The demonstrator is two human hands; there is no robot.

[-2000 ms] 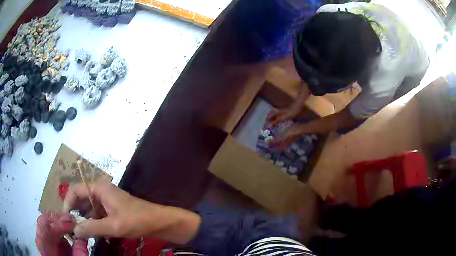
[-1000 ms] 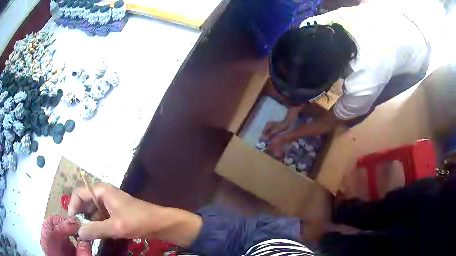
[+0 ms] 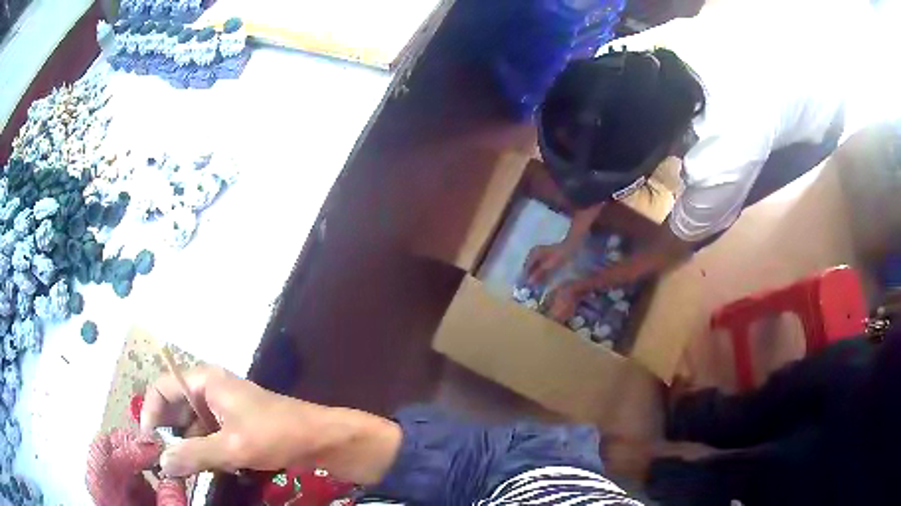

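Observation:
My right hand (image 3: pixel 232 425), bare, holds a thin wooden stick (image 3: pixel 179 374) and has its fingertips at a small grey-white piece (image 3: pixel 168 436). My left hand (image 3: pixel 121 466), in a red-pink knit glove, grips the same piece from the other side at the lower left. The fingers cover most of the piece. Both hands are over the near part of a stained cardboard pad (image 3: pixel 126 374). A bright red, coin-sized thing (image 3: pixel 136 406) lies on the pad, partly behind my right hand.
Heaped grey castings (image 3: pixel 35 247), dark discs (image 3: pixel 122 269), cream-yellow pieces (image 3: pixel 61 124) and a pale cluster (image 3: pixel 183 198) lie on the white table (image 3: pixel 212 287). Stacked pieces (image 3: pixel 178 49) adjoin a wooden strip (image 3: pixel 316 47). A person (image 3: pixel 731 128) bends over an open carton (image 3: pixel 533 346) near a red stool (image 3: pixel 790 316).
The camera view has shifted slightly. My hands keep nearly the same hold on the piece and stick. The other person's head and body are farther left than two seconds ago, still over the carton.

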